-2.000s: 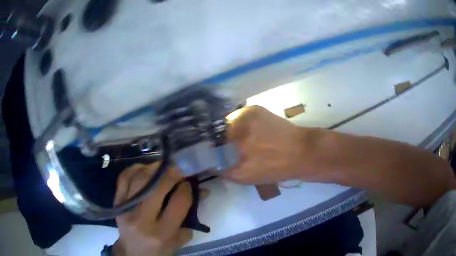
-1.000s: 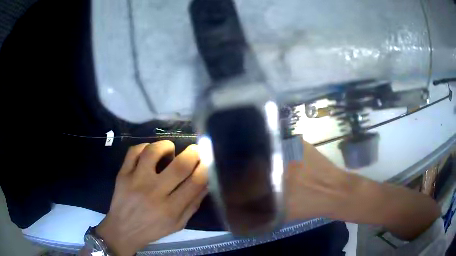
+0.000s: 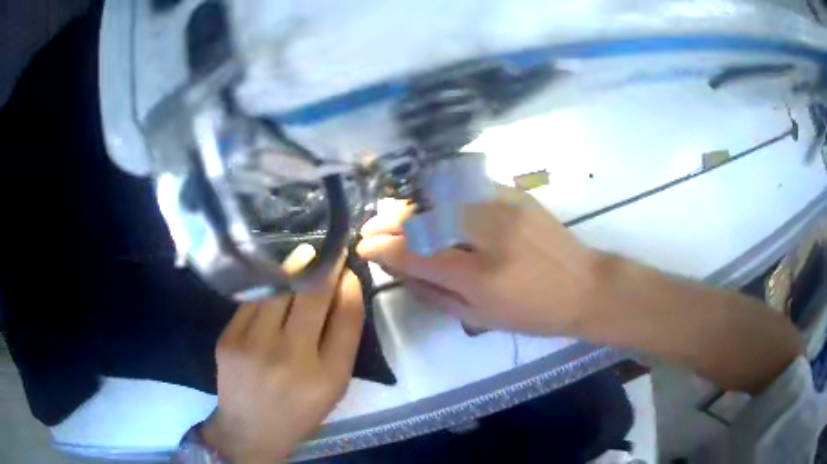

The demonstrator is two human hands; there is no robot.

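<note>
The black garment (image 3: pixel 109 299) lies at the left of the white table and runs under the white sewing machine head (image 3: pixel 363 45). My left hand (image 3: pixel 286 362) lies on the garment with its fingers extended near the needle area. My right hand (image 3: pixel 508 263) has its fingertips at the garment's edge beside the presser foot area, partly hidden by a blurred tension dial (image 3: pixel 449 199). What the right fingertips hold cannot be told. The shiny curved thread guard (image 3: pixel 186 227) hides part of the cloth. The needle is not clearly visible.
A ruler strip (image 3: pixel 490 394) runs along the front edge of the white table (image 3: pixel 662 208). Small yellowish pieces (image 3: pixel 532 179) are on the table to the right, near a thin dark line. Dark cloth (image 3: pixel 544 426) is below the table edge.
The view has shifted, so the guard now appears further left and the blue stripe shows again. My right fingertips now show at the cloth's edge; my left hand stays on the garment.
</note>
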